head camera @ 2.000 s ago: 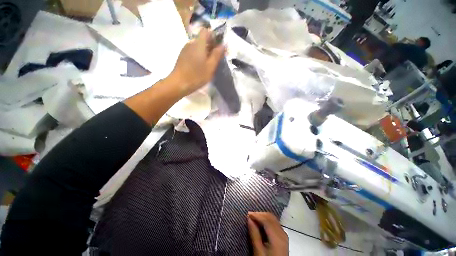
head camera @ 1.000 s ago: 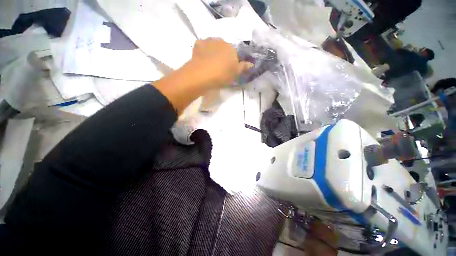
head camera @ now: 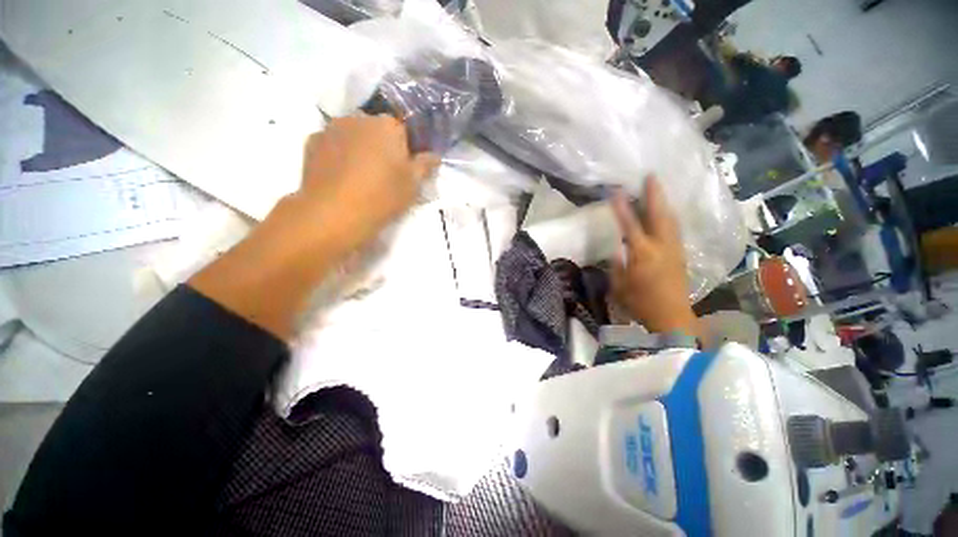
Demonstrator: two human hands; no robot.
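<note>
My left hand (head camera: 362,168) is closed on the near end of a clear plastic bag (head camera: 588,115) with dark cut pieces inside. My right hand (head camera: 657,267) is behind the machine head, fingers apart and slightly blurred, near the bag; it holds nothing visible. The dark checked garment panel (head camera: 326,477) lies at the bottom, left of the white sewing machine head (head camera: 588,430) with "JACK" lettering. The needle area is hidden by the head.
Large white paper patterns (head camera: 200,84) lie at the left and back. A dark checked cloth piece (head camera: 533,294) is bunched behind the machine. A grey cut piece (head camera: 74,136) lies on paper at far left. People and other machines are at the upper right.
My left hand has gone from a dark strip to the plastic bag. My right hand has moved from the garment, past the machine, to behind its head. The view has shifted towards the back.
</note>
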